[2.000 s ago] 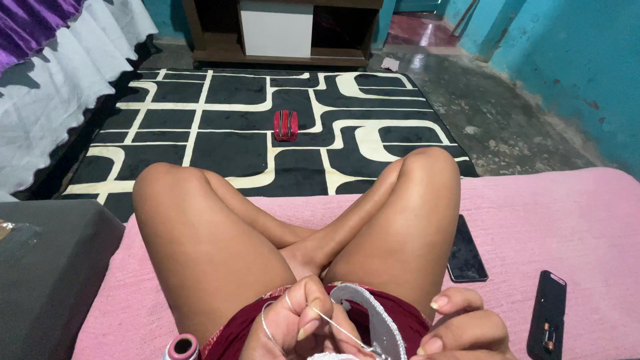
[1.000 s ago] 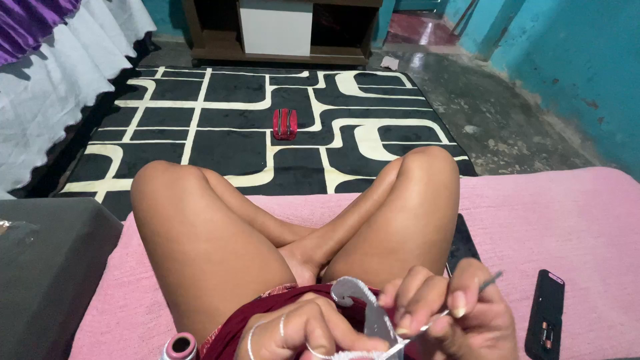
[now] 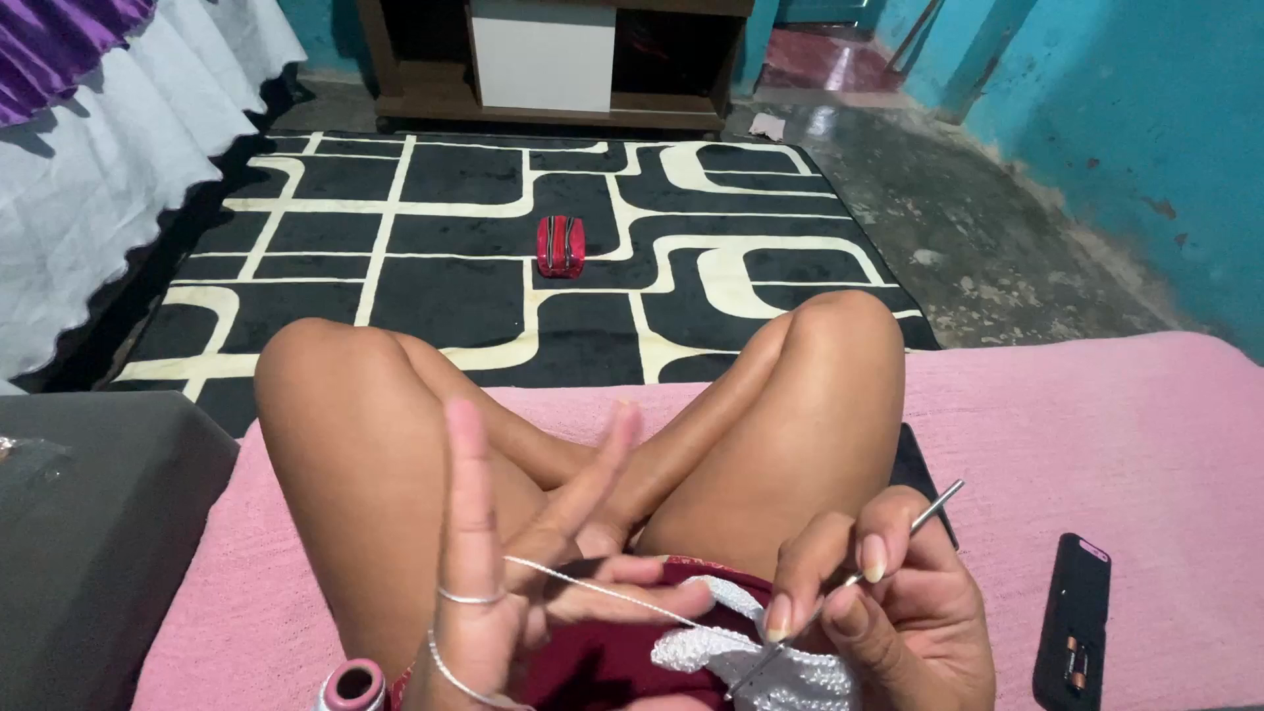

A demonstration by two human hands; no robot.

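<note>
My right hand pinches a metal crochet hook between thumb and fingers. The hook's lower end lies at a strip of white crochet work over my lap. White yarn runs from that work to my left hand, where it loops round the fingers. Two fingers of my left hand are raised and spread; its lower part is cut off by the frame's edge. A spool with a pink rim stands by my left thigh at the bottom edge.
A pink cloth lies under me, with a dark phone beside my right thigh and a black case holding batteries farther right. A grey cushion-like block is at left. Ahead, a red zippered pouch lies on a patterned rug.
My left hand's fingers have lifted and spread from their curled pose over the work, drawing a length of yarn out. The hook, hardly visible two seconds ago, shows in my right hand.
</note>
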